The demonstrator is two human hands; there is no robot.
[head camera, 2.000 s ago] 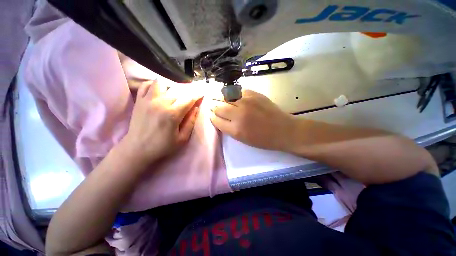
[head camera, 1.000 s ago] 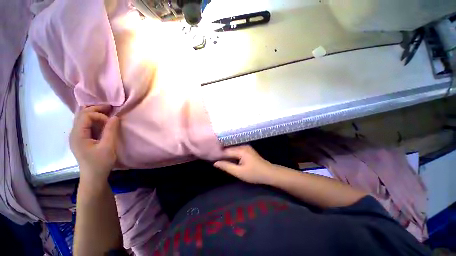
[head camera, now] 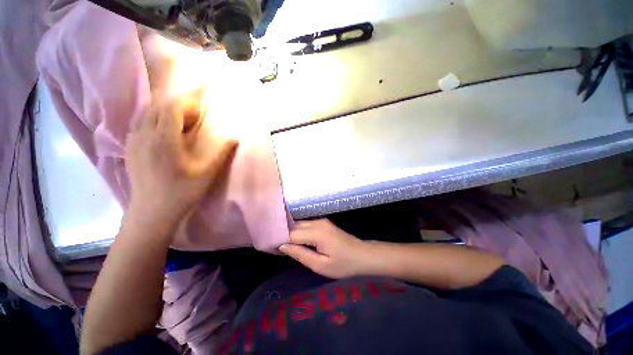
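A large pink garment panel (head camera: 243,201) lies on the left part of the white machine table, its near corner at the front edge. My left hand (head camera: 170,149) lies on the panel with its fingers spread, left of and nearer than the sewing head (head camera: 232,31); the lamp glare washes out its fingertips. My right hand (head camera: 323,246) pinches the panel's near right corner at the table's front edge. The needle is hidden by the head and glare.
Black thread snips (head camera: 333,37) and a white chip (head camera: 449,82) lie right of the head. Dark scissors (head camera: 595,71) lie at the far right. Pink cloth (head camera: 19,173) hangs over the left edge; pink pieces (head camera: 520,243) lie below right.
My left hand has moved from the cloth's left fold up and right, onto the panel. My right hand stays on the corner, now slightly lower and further left. Earlier, both hands were by the needle.
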